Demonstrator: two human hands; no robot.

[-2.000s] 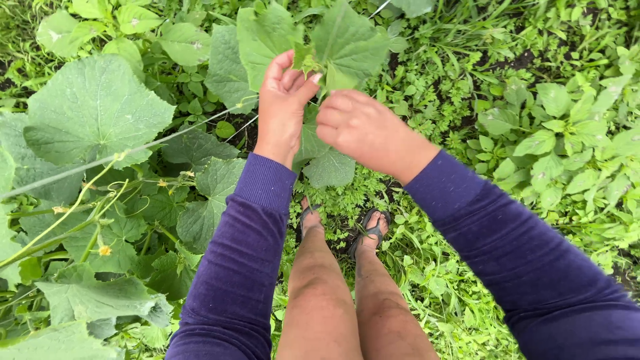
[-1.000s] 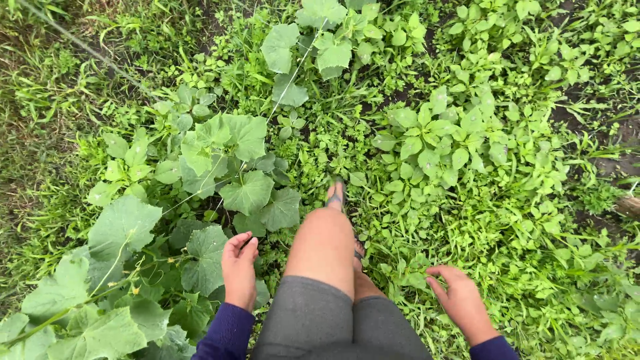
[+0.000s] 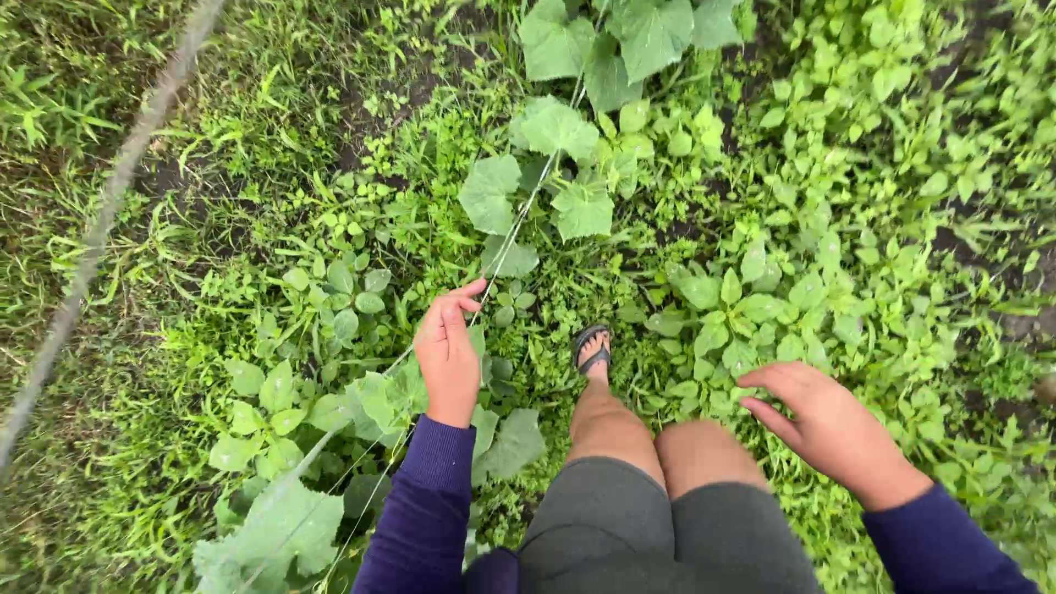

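My left hand [image 3: 450,351] is at the strings [image 3: 521,216] that run up through a broad-leaved vine, its fingertips beside or touching them; whether it grips them cannot be told. Lobed vine leaves [image 3: 488,194] lie along the strings above this hand, and more leaves [image 3: 516,443] show below and beside the wrist. On the right, my right hand [image 3: 813,421] hangs over low weeds with thumb and fingers apart, holding nothing.
A thick blurred line [image 3: 107,206] crosses the left side at a slant. Leafy weeds [image 3: 730,309] and grass cover the ground, with bare soil patches between. My sandalled foot [image 3: 592,348] stands among low plants. Larger vine leaves [image 3: 648,37] are at the top.
Two seconds ago both hands were together at a vine's leafy tip; they came apart and down. Since then my left hand has moved up to the strings. The view has moved along the row.
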